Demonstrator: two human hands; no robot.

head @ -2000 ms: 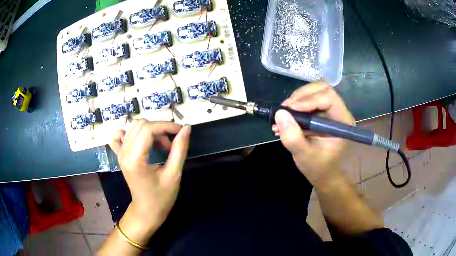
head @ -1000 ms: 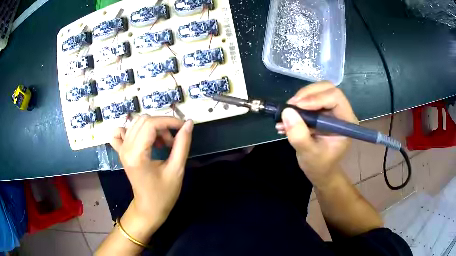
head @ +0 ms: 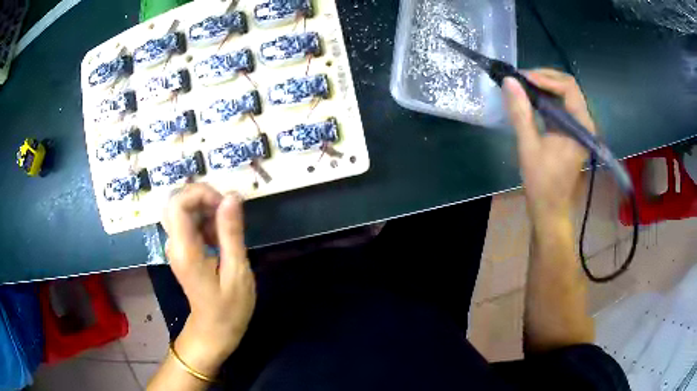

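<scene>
The cream fixture plate (head: 294,169) lies on the dark green bench, with rows of blue-white and dark circuit board assemblies (head: 307,134) on it. Thin reddish leads and small brown-grey strips show beside some units. My right hand (head: 552,126) grips the soldering iron (head: 564,121) by its dark handle. Its tip is over or in the clear solder waste box (head: 504,99), which holds silvery crumbs. My left hand (head: 210,244) is at the plate's front edge, fingers curled and thumb near the fingertips. I cannot tell whether it holds a thin wire.
A small yellow and black object (head: 32,156) sits on the bench at the left. Silvery bits lie between plate and box. The iron's black cable loops down at the right. Red stools (head: 661,187) stand beyond the bench edge on both sides. Clear plastic shows at the top right.
My right hand has moved the iron from the front right unit up and right to the waste box. My left hand has shifted slightly left.
</scene>
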